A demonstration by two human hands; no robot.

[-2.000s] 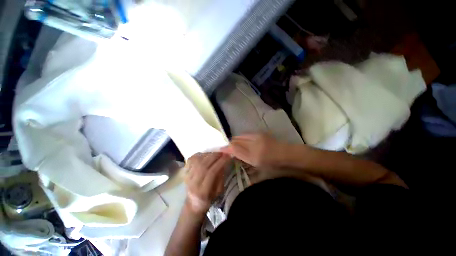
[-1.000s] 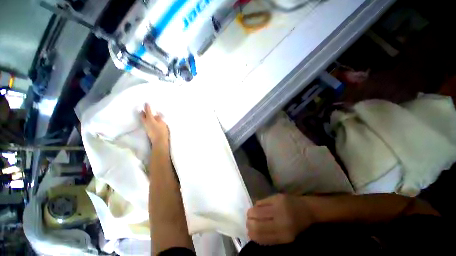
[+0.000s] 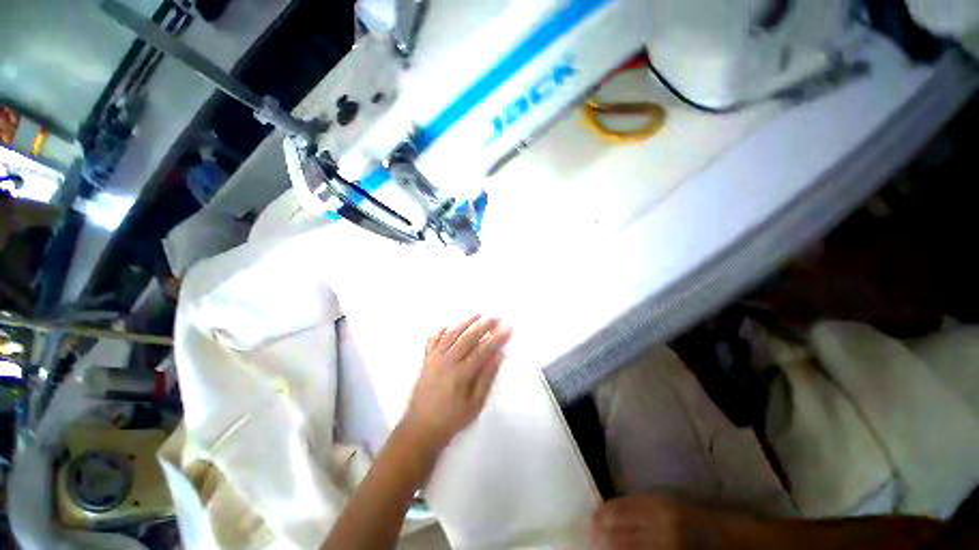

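Note:
A white-cream fabric panel [image 3: 515, 451] lies on the machine table and hangs over its front edge; glare hides its part near the needle. My left hand [image 3: 464, 371] lies flat on the panel, fingers slightly spread, just in front of the needle area. My right hand [image 3: 644, 523] is at the bottom, closed on the panel's right edge near my lap. More of the fabric [image 3: 252, 355] lies bunched on the left. The white sewing machine [image 3: 558, 81] with a blue stripe and "JACK" lettering stands above; its presser foot area [image 3: 464, 234] is close to the fabric.
A yellow loop [image 3: 625, 120], perhaps snips, lies on the machine bed. The table's grey ruled edge [image 3: 741, 258] runs diagonally on the right. A cream fabric pile [image 3: 902, 403] is low on the right. A second, cream-yellow machine [image 3: 107, 478] stands at the lower left.
The view has shifted, showing more of the machine. My left hand has moved from the bunched fabric to the flat panel, nearer its right edge. My right hand still holds the panel's edge.

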